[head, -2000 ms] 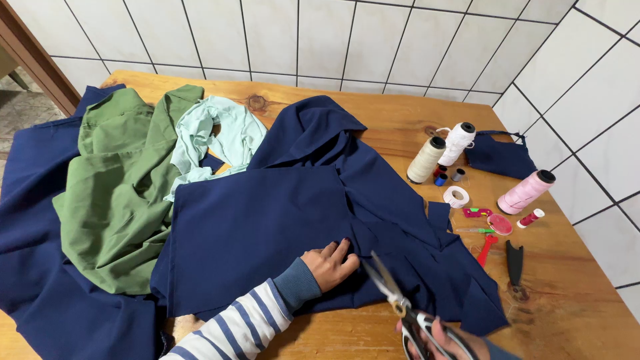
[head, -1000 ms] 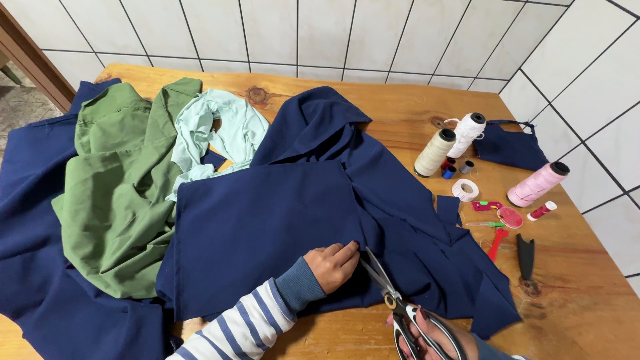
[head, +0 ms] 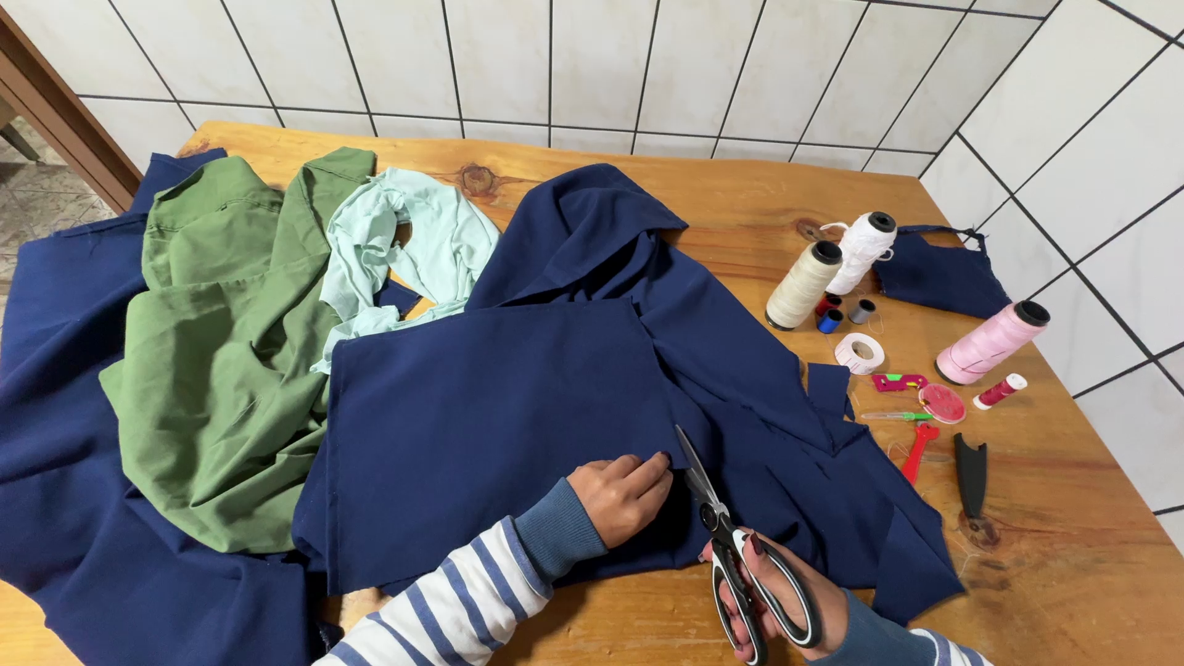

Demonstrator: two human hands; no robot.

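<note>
Navy blue fabric lies in layers over the wooden table, a straight-edged panel uppermost. My left hand pinches the right edge of that panel between thumb and fingers. In my right hand are fabric scissors with black and white handles, my fingers through the loops. Their blades point up and away from me along the panel's right edge, just right of my left fingertips, and look nearly closed. More navy fabric spreads in folds beneath and to the right of the blades.
Green fabric and pale mint fabric lie to the left. At the right are a cream thread cone, a white one, a pink one, a tape roll, a red tool and a black sheath. Tiled walls border the table.
The scissors have come closer to my left hand, from lower right of it two seconds ago to the panel's edge, and their blades have closed somewhat. My left hand stays at the fabric edge.
</note>
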